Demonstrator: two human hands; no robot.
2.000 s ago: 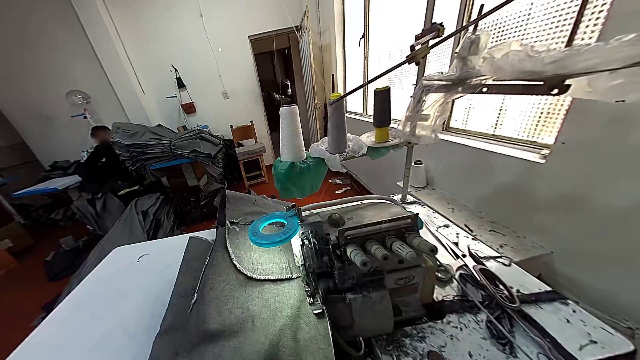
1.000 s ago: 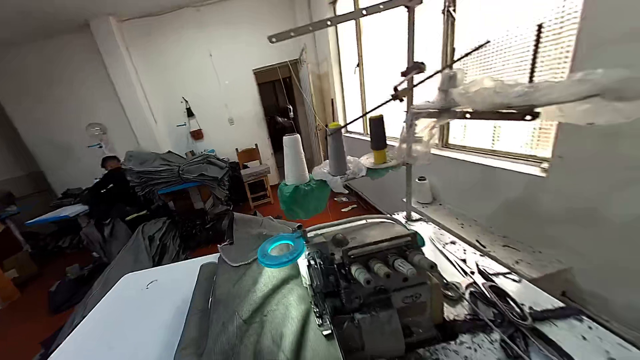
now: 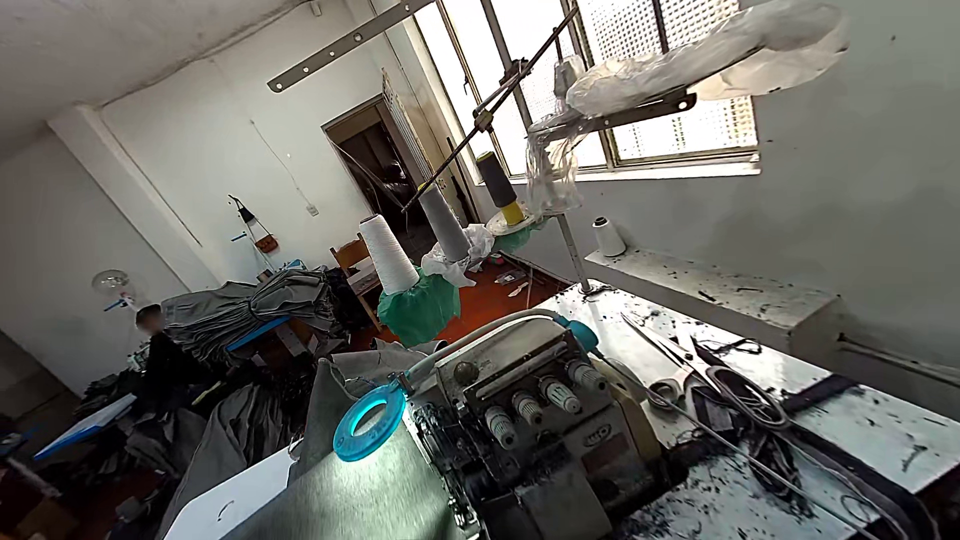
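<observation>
Neither of my hands shows in the head view. An overlock sewing machine (image 3: pixel 540 420) stands on the white table, with several tension dials on its front. A blue ring lamp (image 3: pixel 370 421) is lit at its left side, above grey fabric (image 3: pixel 367 495) that lies on the table and reaches the machine. Behind the machine stand a white thread cone (image 3: pixel 388 255), a grey thread cone (image 3: pixel 445 225) and a dark cone with a yellow base (image 3: pixel 500 189). Scissors (image 3: pixel 739 390) lie to the machine's right.
Lint and dark scraps cover the table (image 3: pixel 885 420) on the right. A metal thread stand (image 3: pixel 574 251) rises behind the machine. A small white cone (image 3: pixel 608 237) sits on a ledge (image 3: pixel 720 289). At the far left, a person (image 3: pixel 165 356) is near heaped grey fabric (image 3: pixel 247 307).
The view has tilted. The fabric's curved, stitched edge beside the machine two seconds ago is out of sight, and plainer fabric lies there now.
</observation>
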